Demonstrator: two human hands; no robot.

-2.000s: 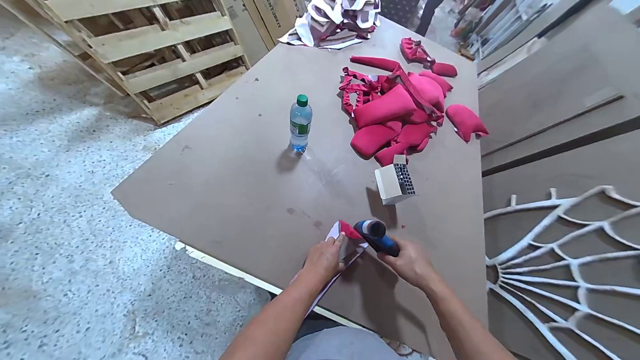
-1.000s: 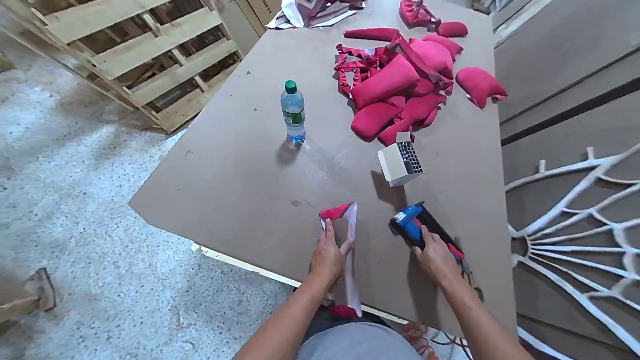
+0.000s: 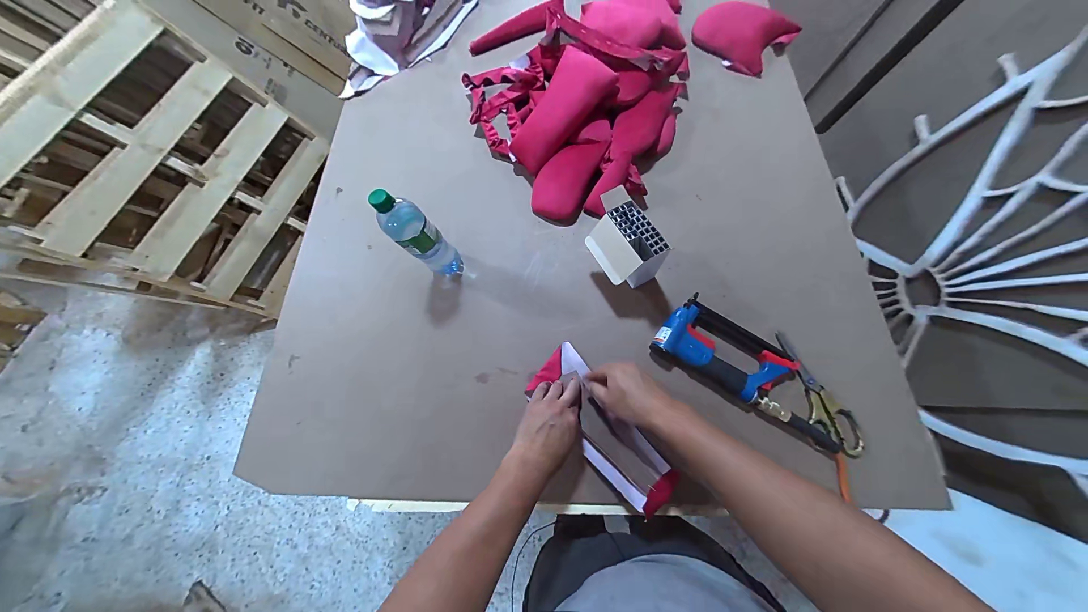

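Observation:
A flat panel edged with white and red fabric [image 3: 660,493] lies near the front edge of the table. On its far left part rests my left hand [image 3: 549,419], fingers pressing on the folded fabric. My right hand [image 3: 627,393] pinches the fabric's edge just to the right of those fingers. To the right lies a blue and black pneumatic stapler [image 3: 722,357], with nothing holding it. Its hose end crosses the handles of a pair of scissors [image 3: 820,404].
An open box of staples [image 3: 631,242] stands beyond my hands. A plastic water bottle [image 3: 418,234] is farther left. Red padded pieces [image 3: 586,110] are heaped at the back of the brown table [image 3: 340,365]. Wooden pallets [image 3: 153,161] lean at left; a white web-shaped frame [image 3: 986,280] is at right.
Two seconds ago my right hand held the stapler at the panel. It set the tool down on the right and has come back to the fabric. My left hand has stayed on the panel.

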